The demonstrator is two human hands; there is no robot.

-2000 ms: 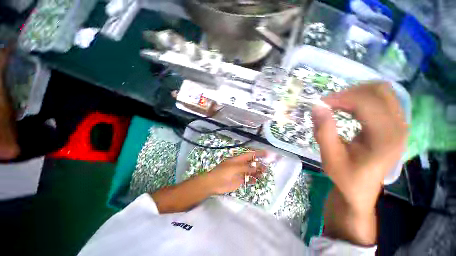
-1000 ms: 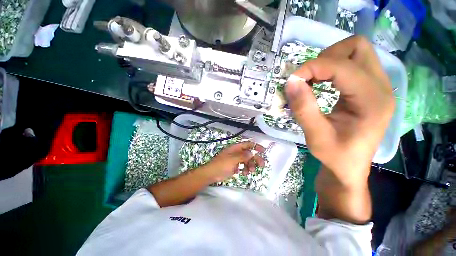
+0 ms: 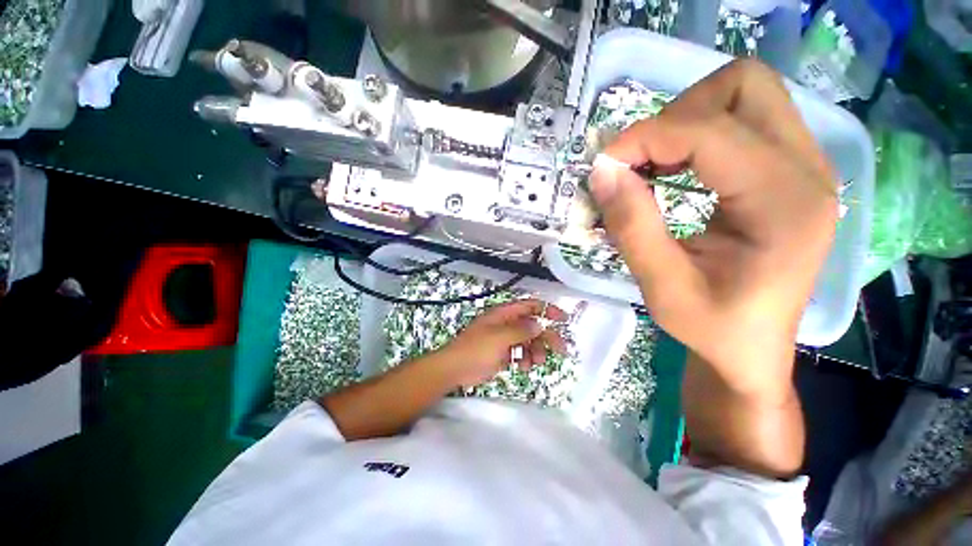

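My right hand (image 3: pixel 725 213) pinches a small white workpiece (image 3: pixel 605 171) between thumb and forefinger at the right end of the silver assembly machine (image 3: pixel 458 176), against or close to its metal fixture (image 3: pixel 530 183). The fingertips hide most of the piece. My left hand (image 3: pixel 509 343) rests palm up over the lap-side tub (image 3: pixel 608 357), with small white pieces on its curled fingers. The upper parts tub (image 3: pixel 847 256) lies behind and under my right hand, holding loose green-and-white pieces.
A steel bowl feeder (image 3: pixel 458 48) stands behind the machine. A black cable (image 3: pixel 368 296) loops over the bench edge. A teal crate (image 3: pixel 253 352) surrounds the lap tub. A red stool (image 3: pixel 219 299) is at left. A green bag (image 3: pixel 917 203) is at right. A neighbour's arm shows lower right.
Since two seconds ago my right hand has moved from over the upper tub to the machine's right end, the last shift slightly left. My left hand stays over the lap tub.
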